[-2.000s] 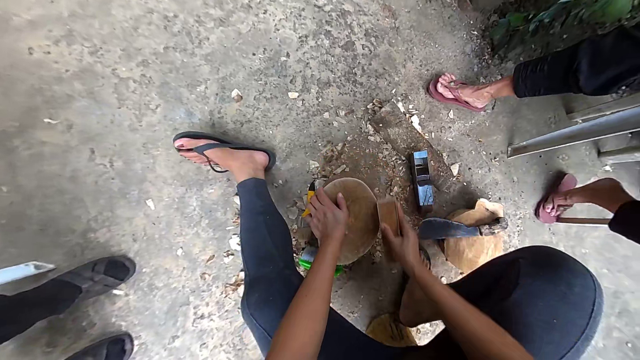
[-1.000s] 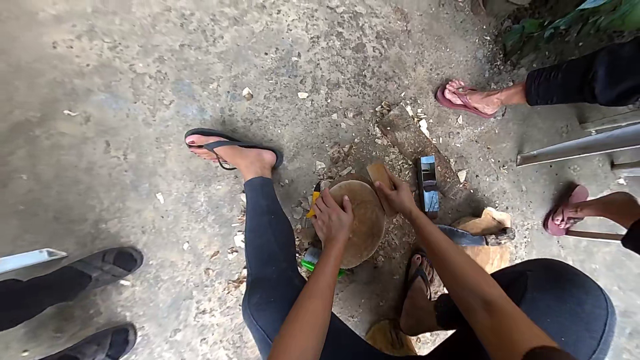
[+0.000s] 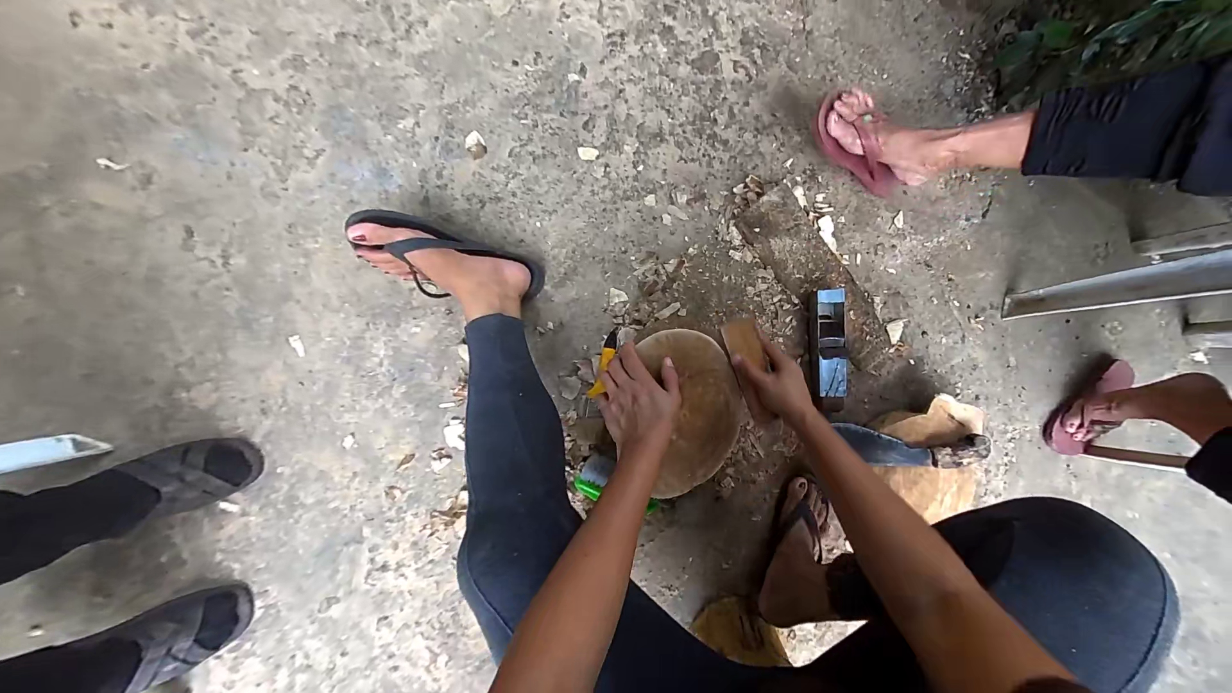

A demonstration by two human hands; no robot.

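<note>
A round wooden piece [image 3: 707, 423] with a smooth, pale brown face lies between my legs. My left hand [image 3: 640, 395] rests on its left part, fingers somewhat spread. In my right hand [image 3: 778, 385] is a small rectangular wooden block [image 3: 744, 348], held at the right edge of the round piece. A yellow and black tool [image 3: 604, 364] lies by my left fingertips, partly hidden. Below my left hand a bright green object [image 3: 587, 488] shows in part. A blue and black hand plane [image 3: 829, 346] lies on the ground to the right of the block.
A dark blade with a handle [image 3: 881, 445] lies across a chopped wood piece [image 3: 929, 489]. Wood chips are scattered over the concrete ground [image 3: 289, 115]. Another wood piece [image 3: 736, 630] lies near my foot. Other people's feet are at left and right, beside metal legs [image 3: 1116, 284].
The block in my right hand has shifted up along the round piece's right edge since two seconds ago. My left hand stays on the round piece.
</note>
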